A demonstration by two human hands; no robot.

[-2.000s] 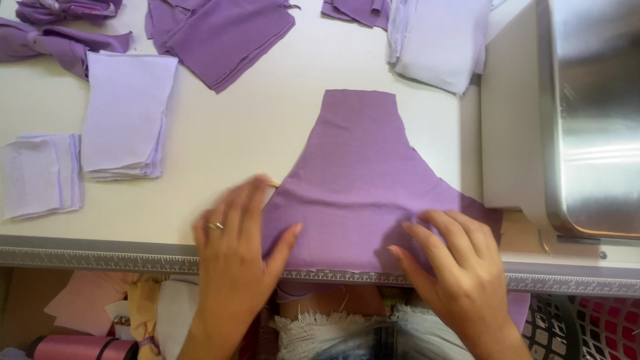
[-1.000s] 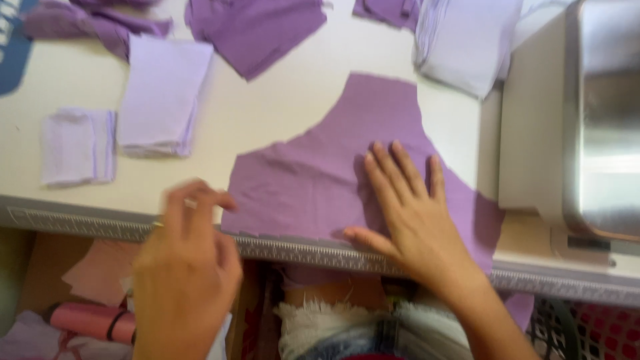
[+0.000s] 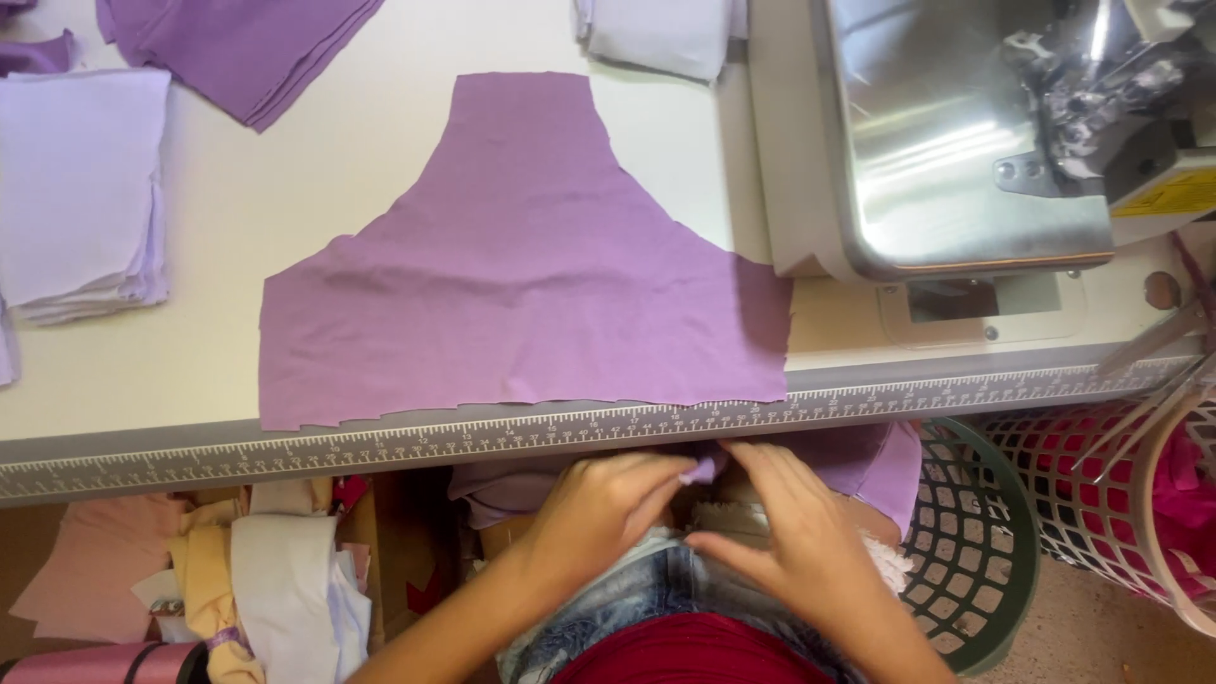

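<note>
A cut panel of purple fabric point(image 3: 532, 285) lies flat on the sewing table, its long lower side over the printed ruler edge point(image 3: 589, 429). Below that edge, above my lap, my left hand point(image 3: 617, 499) pinches a small lilac fabric piece point(image 3: 701, 471) between thumb and fingers. My right hand point(image 3: 784, 522) is just to the right, thumb and fingers apart, holding nothing that I can see. More purple fabric point(image 3: 864, 470) lies across my lap behind the hands, partly hidden by the table.
An industrial sewing machine point(image 3: 950, 218) stands at the right. Stacks of lilac point(image 3: 85, 190) and darker purple fabric point(image 3: 233, 47) lie at the left. Thread snips or tweezers point(image 3: 1145, 404) hang at the right edge, over plastic baskets point(image 3: 1021, 560). Scraps point(image 3: 285, 579) fill a box below left.
Both hands have left the purple panel and the tabletop and are now below the table edge. My left hand has taken hold of a small lilac piece. The panel lies uncovered.
</note>
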